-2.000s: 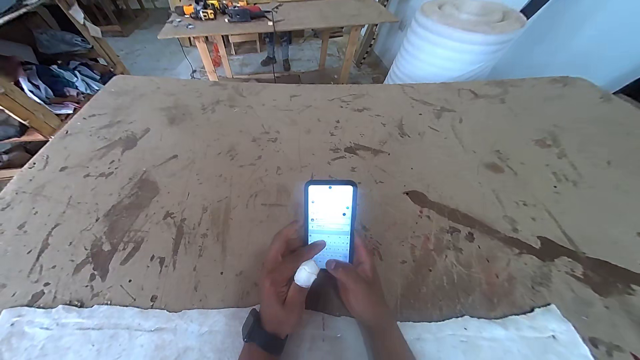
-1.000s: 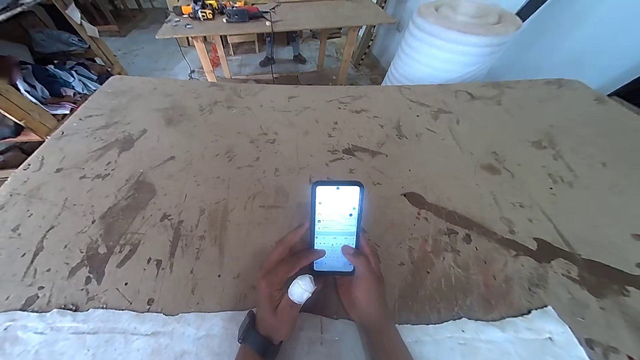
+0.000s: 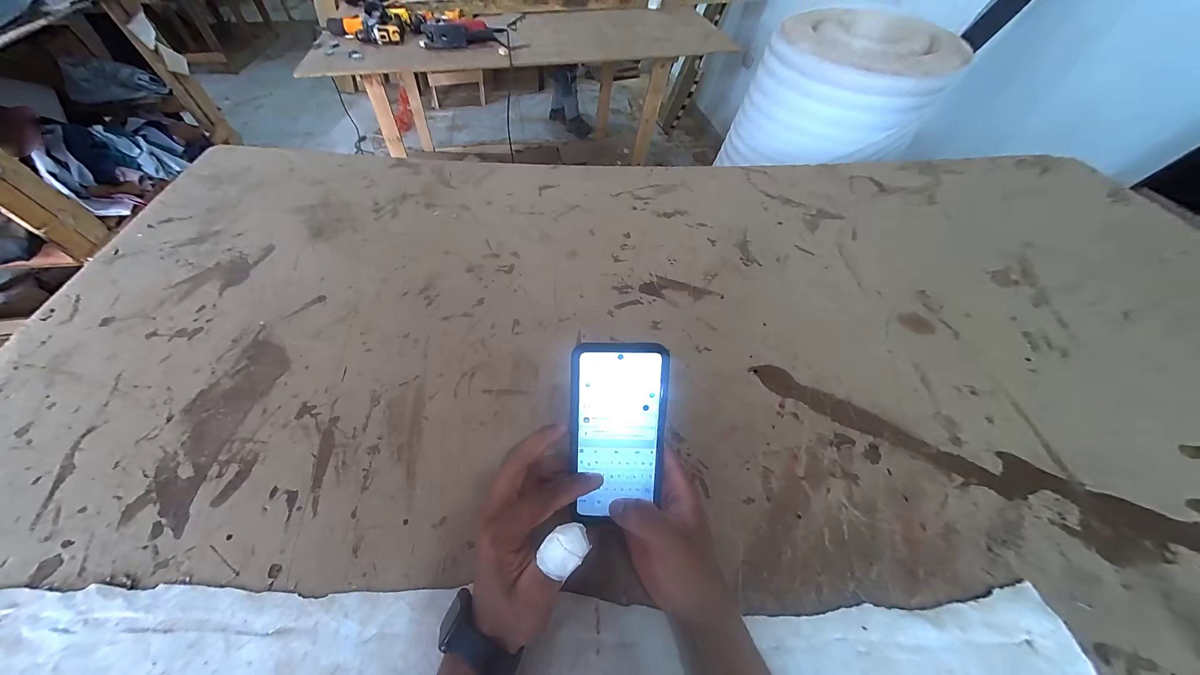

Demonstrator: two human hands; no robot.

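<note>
A smartphone (image 3: 619, 431) in a dark case is held upright over the stained table, its lit screen showing a keyboard in the lower half. My left hand (image 3: 525, 534) grips its left side, with the thumb over the keyboard. A small white wad or wrapping (image 3: 563, 551) sits at the left hand, below the phone; I cannot tell whether it is held or wrapped on. A dark watch is on the left wrist. My right hand (image 3: 670, 548) holds the lower right side, thumb at the bottom of the screen.
The large brown table (image 3: 469, 234) has a white sheet (image 3: 234, 628) along its near edge. Behind stands a workbench (image 3: 600, 37) with power tools (image 3: 380, 23) and cords; a person's legs (image 3: 567, 98) show beneath. A large white foam roll (image 3: 844, 84) stands right, shelves with cloth (image 3: 112, 155) left.
Both hands keep hold of the phone. Since two seconds ago the phone has shifted slightly right, and the thumbs have moved over the keyboard.
</note>
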